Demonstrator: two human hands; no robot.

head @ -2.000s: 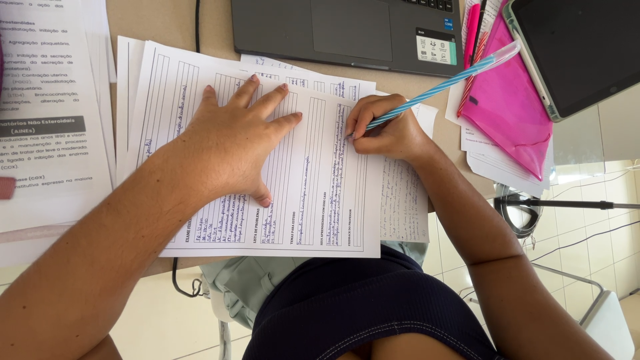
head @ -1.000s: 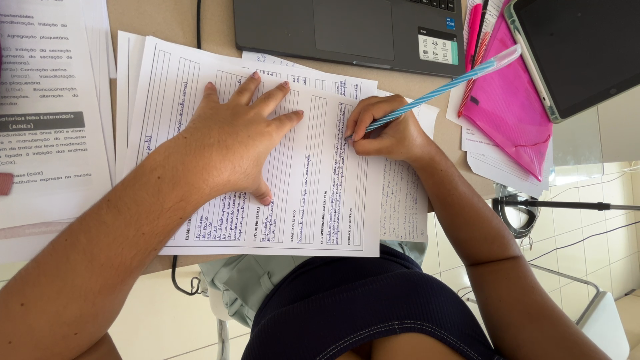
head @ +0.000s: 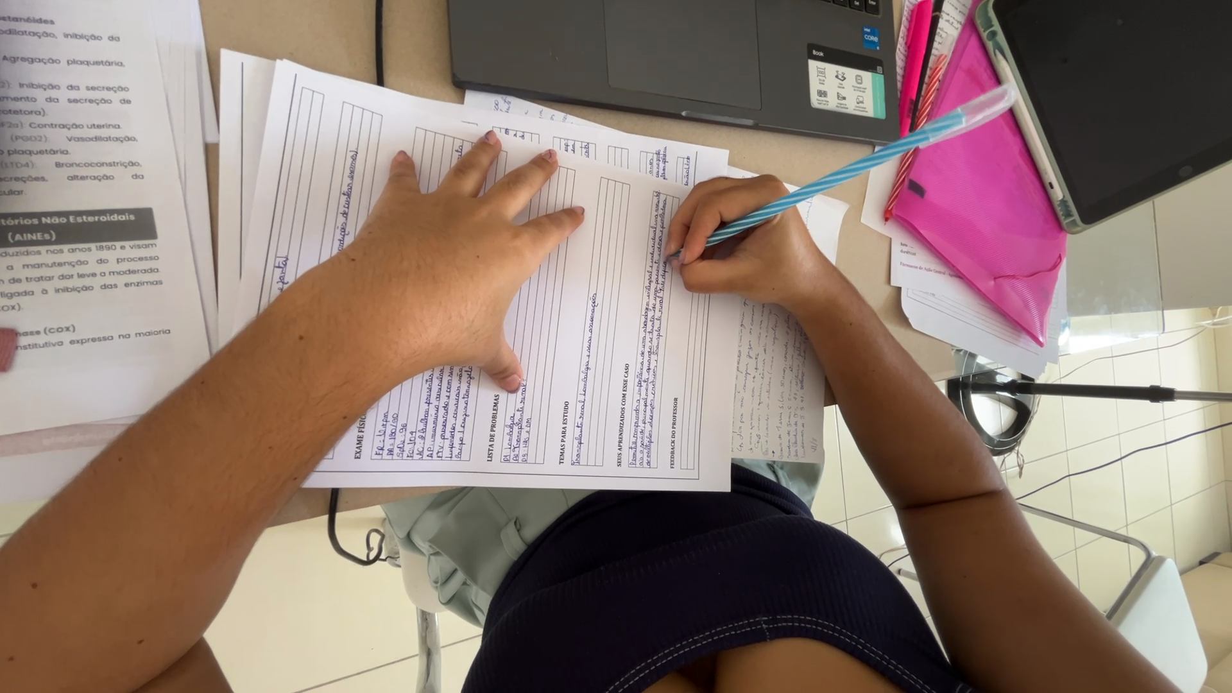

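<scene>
My left hand [head: 462, 260] lies flat with spread fingers on a printed form [head: 630, 337] with ruled lines and blue handwriting. Pinched in my right hand [head: 751, 236] is a blue-and-white striped pen [head: 847, 173] with a clear end; its tip is at the form's lined section near the right edge, largely hidden by the fingers. The form lies rotated on the table, over other sheets. A handwritten sheet [head: 775, 385] shows from under its right side, below my right wrist.
A laptop [head: 674, 58] stands beyond the form. At the right lie a pink translucent pouch [head: 991, 192], a pink marker [head: 914, 63] and a tablet [head: 1116, 87] with a white stylus [head: 1035, 125]. Printed pages [head: 87, 289] lie at the left. A black cable [head: 379, 43] runs beside the laptop.
</scene>
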